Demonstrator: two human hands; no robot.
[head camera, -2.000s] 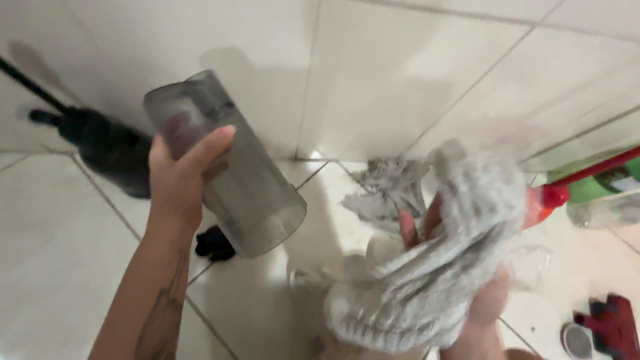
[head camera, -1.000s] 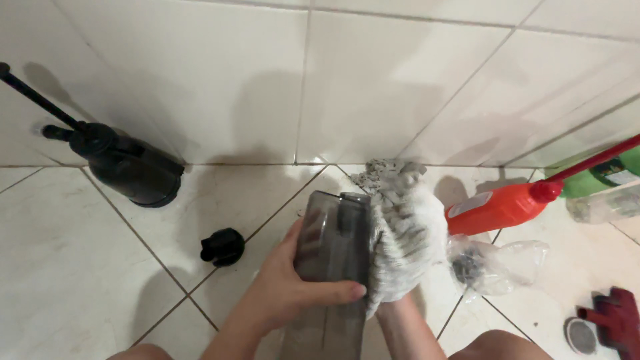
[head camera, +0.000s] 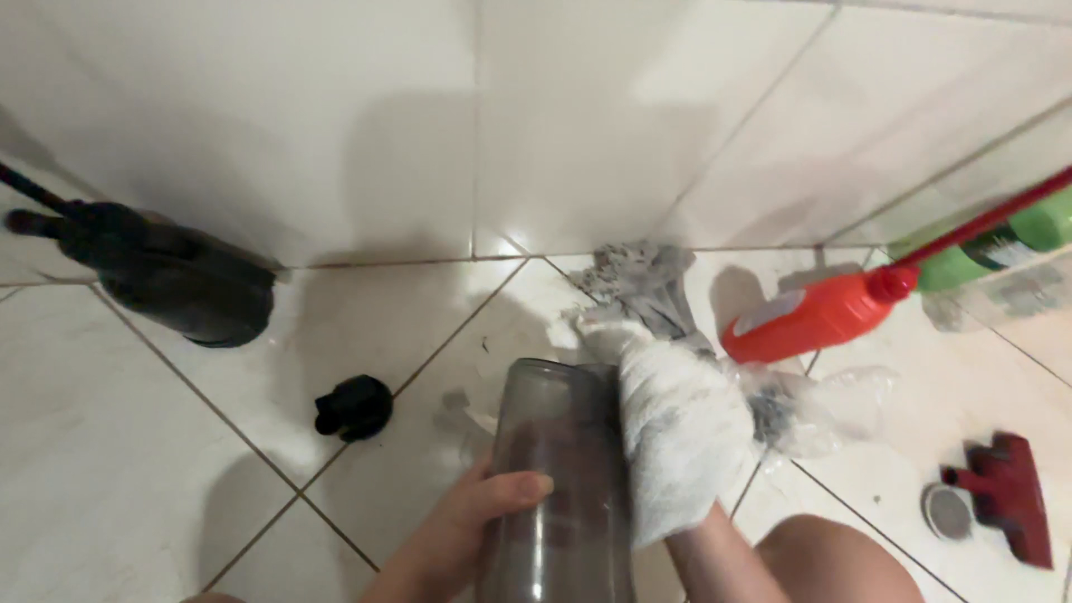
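Observation:
My left hand (head camera: 502, 511) grips a smoky translucent plastic container (head camera: 565, 486) at the lower middle, with its thumb across the front. A white and grey cloth (head camera: 687, 435) covers my right hand (head camera: 699, 511) and lies against the container's right side. The fingers of that hand are hidden under the cloth; its wrist shows below. Behind the cloth, a crumpled grey rag (head camera: 645, 285) lies on the floor by the wall. A small black plastic part (head camera: 356, 408) rests on the tiles left of the container.
A black bottle with a long handle (head camera: 188, 280) stands at the left wall. At right are a red-orange bottle (head camera: 812, 318), a green bottle (head camera: 946, 260), a clear plastic bag (head camera: 829, 410), a dark red nozzle-like part (head camera: 1009, 498) and a small round grey piece (head camera: 948, 511). My knee (head camera: 837, 561) is at lower right.
Two seconds ago the container and cloth were apart, one in each hand. They came together at the lower middle, and the cloth now covers my right hand beside the container.

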